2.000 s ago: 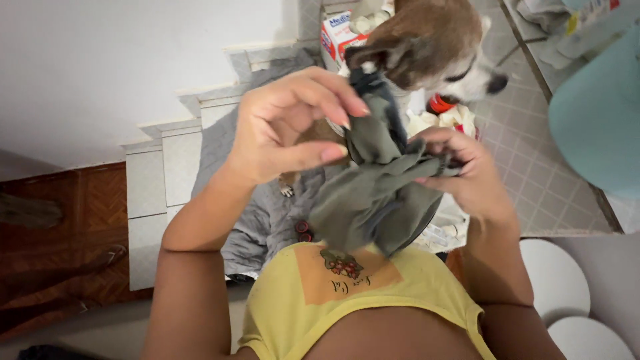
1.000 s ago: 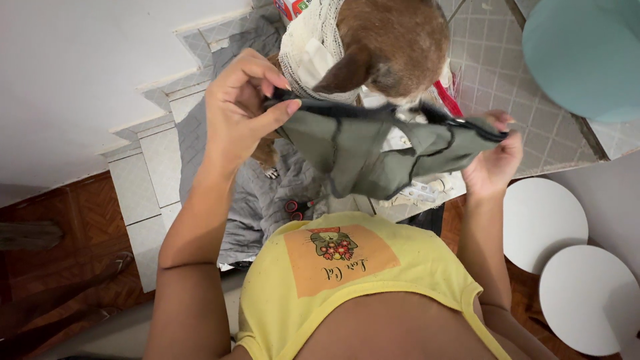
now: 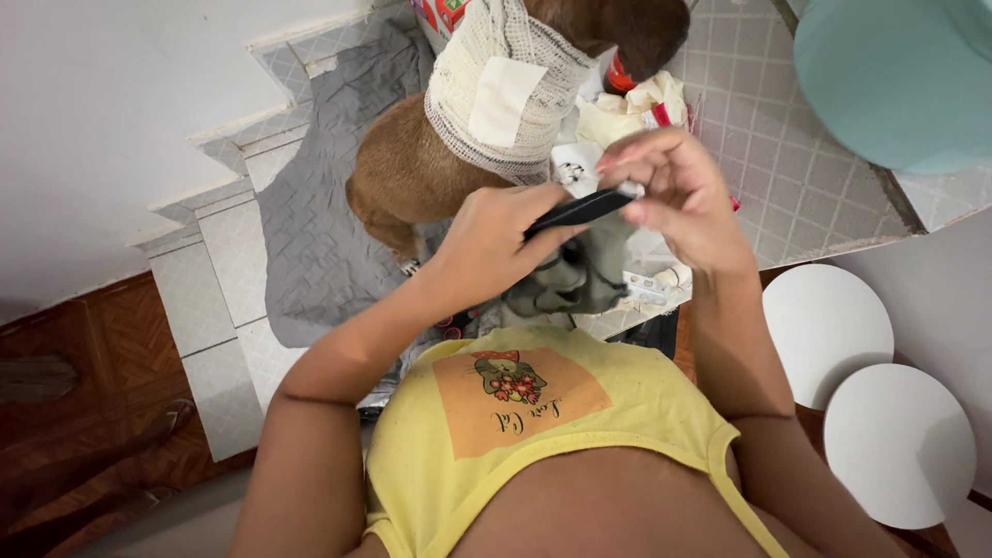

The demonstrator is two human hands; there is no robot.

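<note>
A grey-green cloth garment with a black band (image 3: 577, 279) hangs between my hands. My left hand (image 3: 496, 240) grips its folded black band between thumb and fingers. At the band's far end, where something small and whitish shows, my right hand (image 3: 682, 198) has thumb and fingertips close around it; whether they pinch it is unclear. Just beyond my hands a brown dog (image 3: 403, 170) stands, its trunk wrapped in a white mesh bandage (image 3: 457, 101) with a white pad (image 3: 504, 99) on it. The dog's head is turned away at the top.
A grey quilted cloth (image 3: 310, 225) covers part of the tiled steps (image 3: 190, 310). Crumpled cream material (image 3: 620, 116), a blister pack (image 3: 645, 287) and red-handled scissors (image 3: 452, 328) lie close by. A teal round object (image 3: 899, 77) is upper right, with two white round tops (image 3: 899, 446) below.
The garment was spread wide between my hands one second ago; now it hangs bunched, with my hands closer together. The dog has shifted, and its bandaged trunk now shows.
</note>
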